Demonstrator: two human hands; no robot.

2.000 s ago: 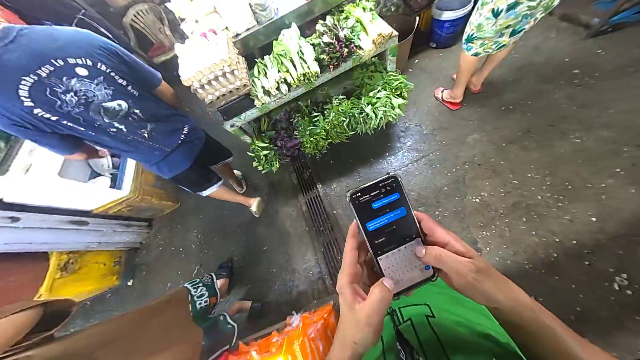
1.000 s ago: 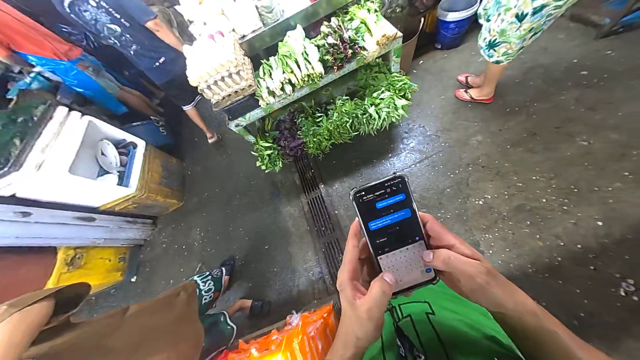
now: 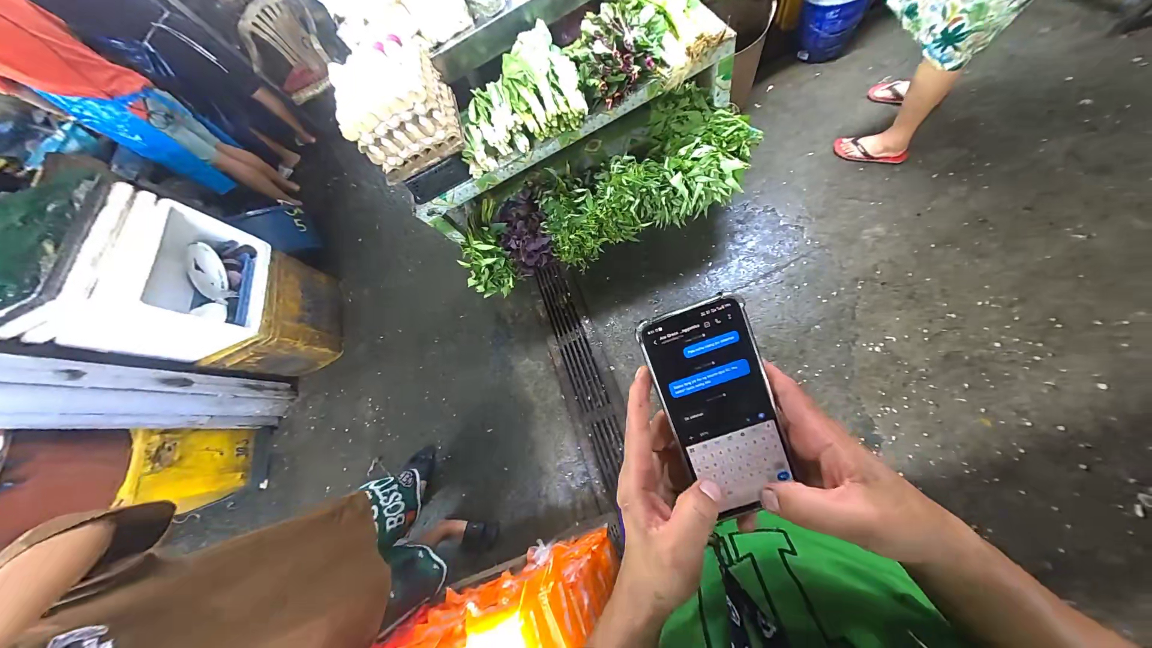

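A smartphone (image 3: 715, 409) with a lit screen, showing message bubbles above a keyboard, is held upright between both hands over the front of a green shirt (image 3: 801, 585). My left hand (image 3: 661, 504) wraps the phone's left edge, its thumb at the lower left of the keyboard. Along the right edge, my right hand (image 3: 832, 468) supports the phone, with its thumb by the keyboard's lower right corner. The fingers behind the phone are mostly hidden.
Leafy vegetables (image 3: 657, 189) and egg trays (image 3: 405, 117) fill a stand ahead. A foam box (image 3: 162, 279) is at left, a floor drain (image 3: 576, 360) in the middle, orange packages (image 3: 531, 594) below. People stand left and upper right; a person in brown (image 3: 252, 576) is lower left.
The person in the dark blue printed shirt has moved away from the foam box at left, leaving it in fuller view. Both hands still hold the phone.
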